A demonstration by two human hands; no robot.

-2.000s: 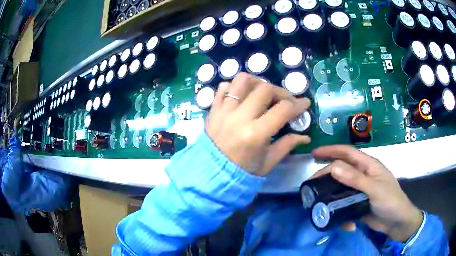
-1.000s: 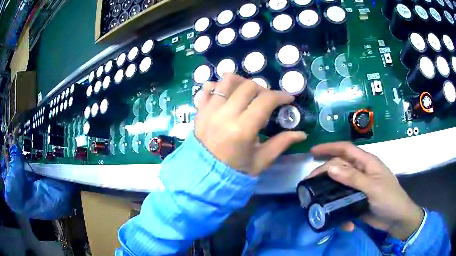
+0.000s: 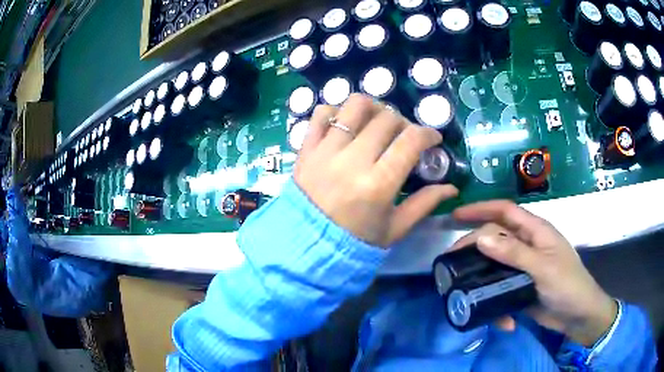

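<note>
The green circuit board (image 3: 284,178) bears rows of black capacitors with pale round tops. My left hand (image 3: 364,174), with a ring, is over the board's front part. Its thumb and fingers are around a capacitor (image 3: 435,164) just in front of a standing one (image 3: 435,110). The capacitor's base is hidden, so I cannot tell if it is seated. My right hand (image 3: 539,269) is below the board's front edge, holding two black capacitors (image 3: 484,294) on their sides, round ends facing left. Pale footprints (image 3: 485,164) show right of my left hand.
The silvery rail (image 3: 211,251) runs along the front. Orange-red coils (image 3: 533,168) stand near the board's front edge. A carton of dark cylinders (image 3: 211,29) is behind the boards. More filled boards extend left. Another person's blue sleeve (image 3: 62,280) and a brown carton (image 3: 160,320) are at lower left.
My left hand and its capacitor shift slightly left, then back right, partly with the camera's movement. My right hand keeps the same two capacitors in nearly the same place.
</note>
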